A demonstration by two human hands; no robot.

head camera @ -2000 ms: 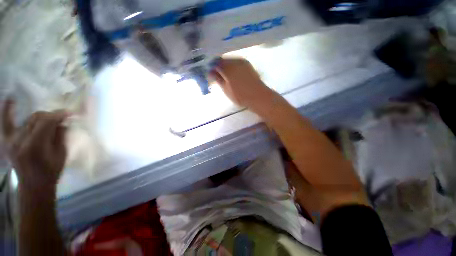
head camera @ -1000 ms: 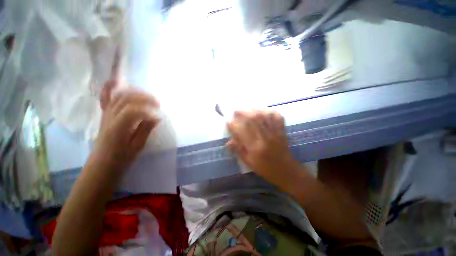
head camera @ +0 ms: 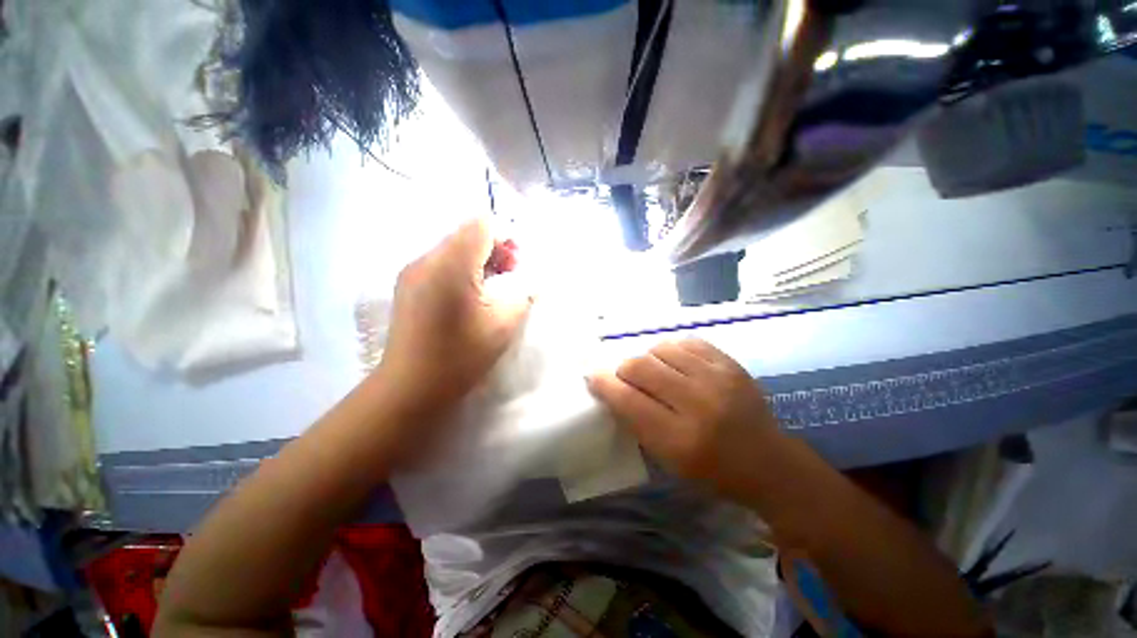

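A white fabric panel (head camera: 468, 455) lies over the table's front edge, with its far part in glare under the sewing machine head (head camera: 561, 106). My left hand (head camera: 451, 312) presses on the panel just left of the needle area, fingers bent together; a red spot shows at its fingertips. My right hand (head camera: 686, 405) rests fingers-down at the right side of a small cream piece (head camera: 601, 455), which overlaps the panel and hangs over the edge. The presser foot (head camera: 631, 218) is partly lost in glare. Whether the fingers pinch the cloth is hard to see.
A stack of small cream pieces (head camera: 817, 268) lies right of the needle, beside a dark grey ribbed block (head camera: 708, 279). A pile of cut panels (head camera: 237, 312) is at left. A dark blue tassel (head camera: 318, 81) hangs at the head's left. Dark scissors (head camera: 997, 567) sit at lower right.
My left hand has moved right and forward, to beside the needle, with the panel. My right hand has stayed near the table's front edge. The small cream piece now shows beside it. The view has shifted.
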